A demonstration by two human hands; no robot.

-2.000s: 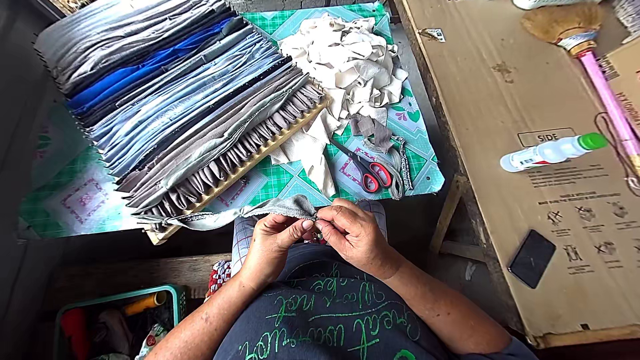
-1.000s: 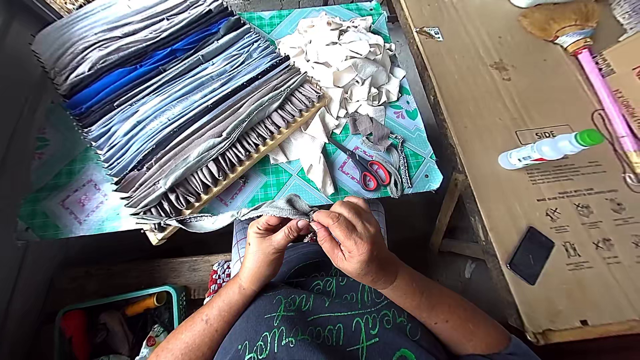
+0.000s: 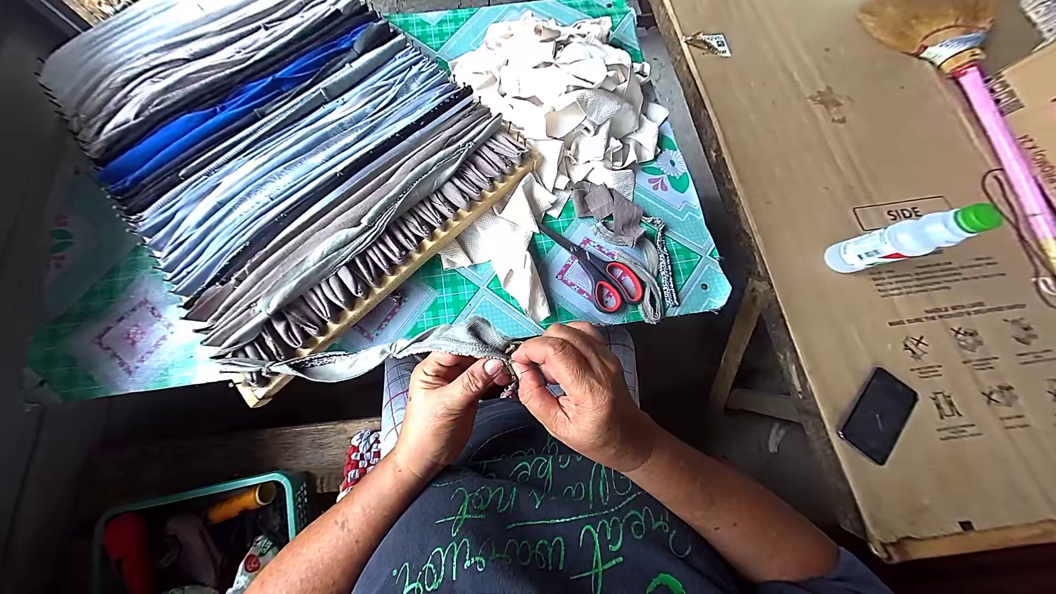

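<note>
Between my two hands, close above my lap, is the end of a grey-green fabric strip (image 3: 355, 360) that trails left to the near corner of a wooden frame (image 3: 412, 262). My left hand (image 3: 450, 404) pinches the strip's end between thumb and fingers. Touching the same bunched end, my right hand (image 3: 577, 388) has its thumb and forefinger closed on it; the exact grip is partly hidden by the fingers. Rows of grey, light blue and bright blue fabric strips (image 3: 289, 173) are stretched over the frame. Scissors with red and black handles (image 3: 606, 280) lie on the table beyond my right hand.
A heap of cream fabric scraps (image 3: 569, 91) lies on the green patterned tabletop (image 3: 693, 247). On the cardboard-covered table (image 3: 775, 165) at the right are a white bottle with a green cap (image 3: 899, 241), a black phone (image 3: 879, 415) and a pink-handled broom (image 3: 1002, 148). A green basket (image 3: 297, 495) stands at the lower left.
</note>
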